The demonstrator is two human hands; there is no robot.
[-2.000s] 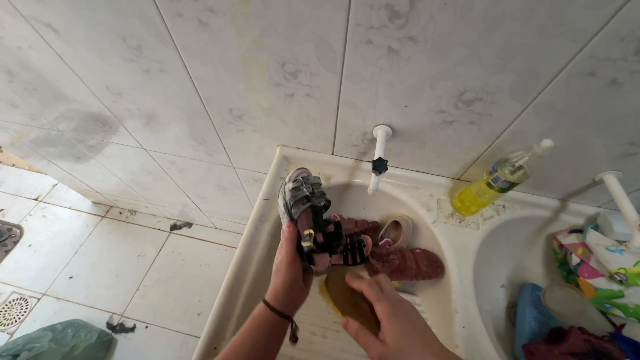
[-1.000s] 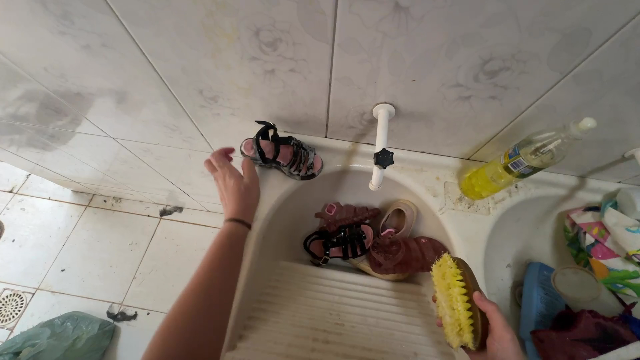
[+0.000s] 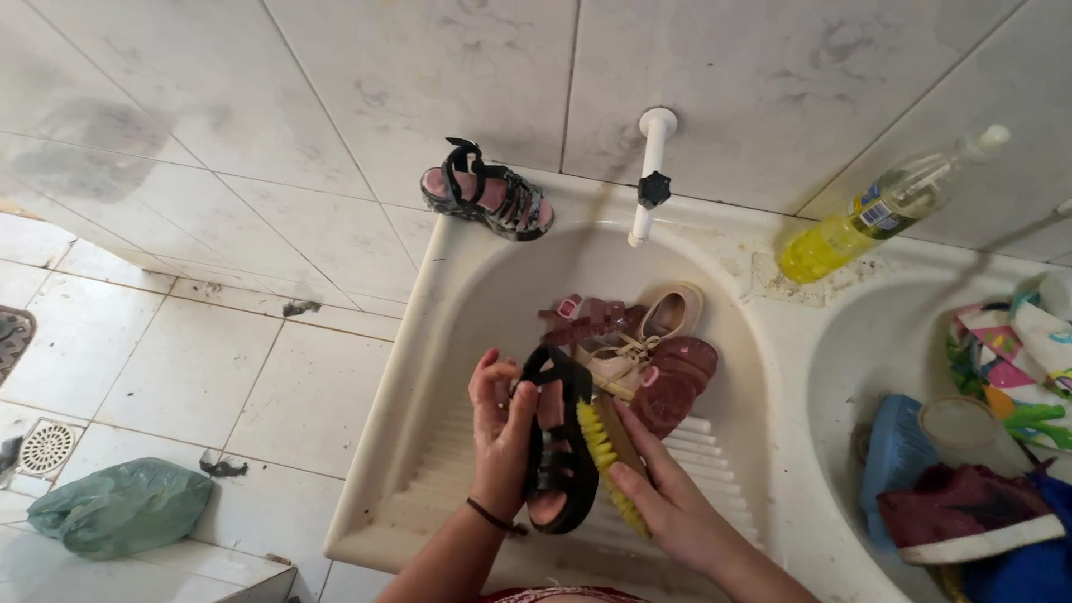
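Observation:
My left hand (image 3: 500, 427) holds a black strappy sandal (image 3: 559, 456) with a pink insole over the ribbed part of the white sink (image 3: 377, 469). In my right hand (image 3: 670, 502) is a scrubbing brush (image 3: 618, 452) with yellow bristles, which touch the sandal's right side. The other black sandal (image 3: 490, 197), with whitish suds on it, rests on the sink's back left corner. Deeper in the basin lie a beige lace-up shoe (image 3: 615, 360), another beige shoe (image 3: 672, 310) and dark red sandals (image 3: 677, 381).
A white tap (image 3: 649, 184) juts from the tiled wall over the basin. On the ledge to its right leans a bottle of yellow liquid (image 3: 879, 209). The second basin holds a blue plastic item (image 3: 896, 461) and cloths (image 3: 1005, 360). A green plastic bag (image 3: 126, 507) lies on the floor.
My left hand has left the sandal on the corner and taken the black one that lay in the basin. The brush has moved left, against that sandal.

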